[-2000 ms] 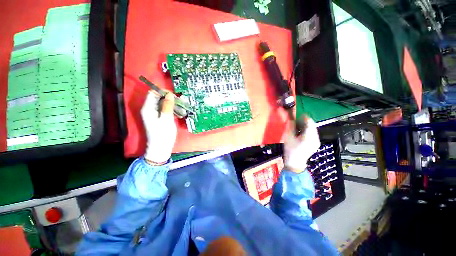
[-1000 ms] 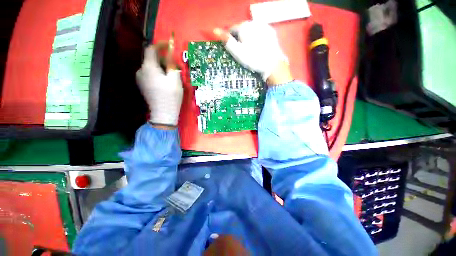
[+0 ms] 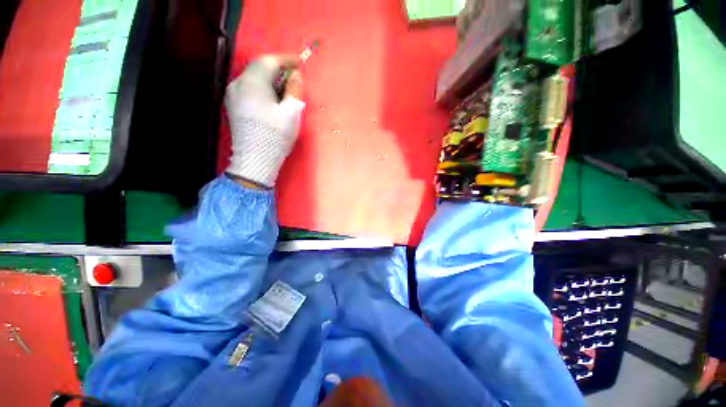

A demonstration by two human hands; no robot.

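The circuit board is raised at the right, over the right part of the red mat, with its part-crowded side showing: yellow and black parts, an upright green daughterboard and pale connectors. A grey heatsink runs along its upper left. My right hand is hidden behind the board; only the blue sleeve shows below it. My left hand, in a white knit glove with bare fingertips, is over the mat's left side. It pinches a thin sliver, perhaps tweezers, pointing up right.
A black tray with pale green strips stands at the left. A black-framed tray stands at the right. A pale flat bar lies at the mat's back. Below the bench are a red button and a parts tray.
The board has left the mat's middle and is now raised at the right, showing its part-crowded side. It covers where the screwdriver lay. My left hand stays at the left with the sliver.
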